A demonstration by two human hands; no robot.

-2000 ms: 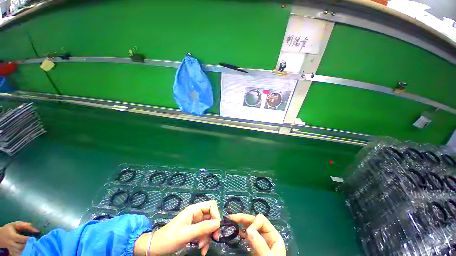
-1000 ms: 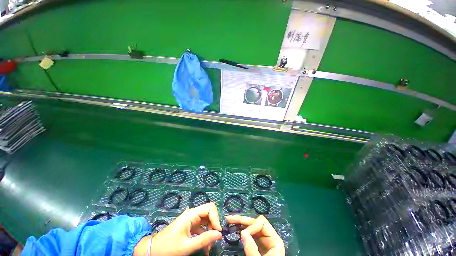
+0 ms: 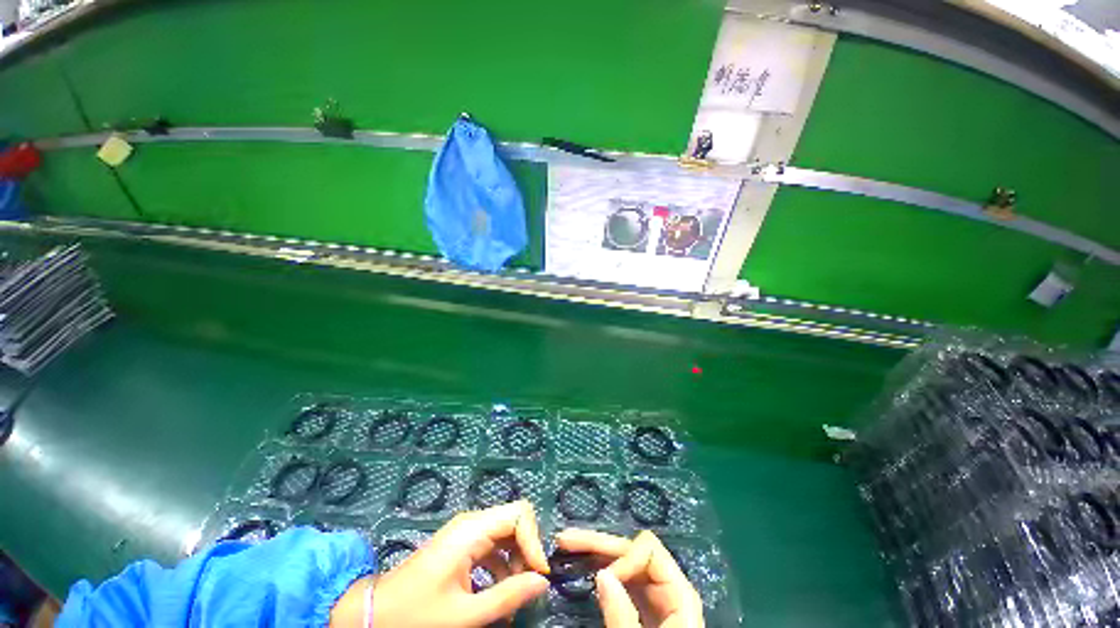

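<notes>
My left hand (image 3: pixel 461 570), in a blue sleeve, and my right hand (image 3: pixel 639 579) meet over the lower part of a clear blister tray (image 3: pixel 583 439). Their fingertips hold a black ring (image 3: pixel 572 574) between them; fingers cover part of it. The tray lies flat on the green bench, with black rings such as one at the upper right (image 3: pixel 651 443) in its pockets. One pocket in the back row has no ring. Whether a small part is also in my fingertips cannot be told.
Stacked clear trays with dark rings (image 3: pixel 1007 491) stand at the right. A pile of white slotted sheets (image 3: pixel 47 307) lies at the left. A blue bag (image 3: pixel 477 202) and an instruction sheet (image 3: pixel 639 231) hang behind the bench.
The ring between my fingers has turned from facing the camera to a more tilted pose. The other person's hand at the lower left has gone from view. The red light spot has moved left.
</notes>
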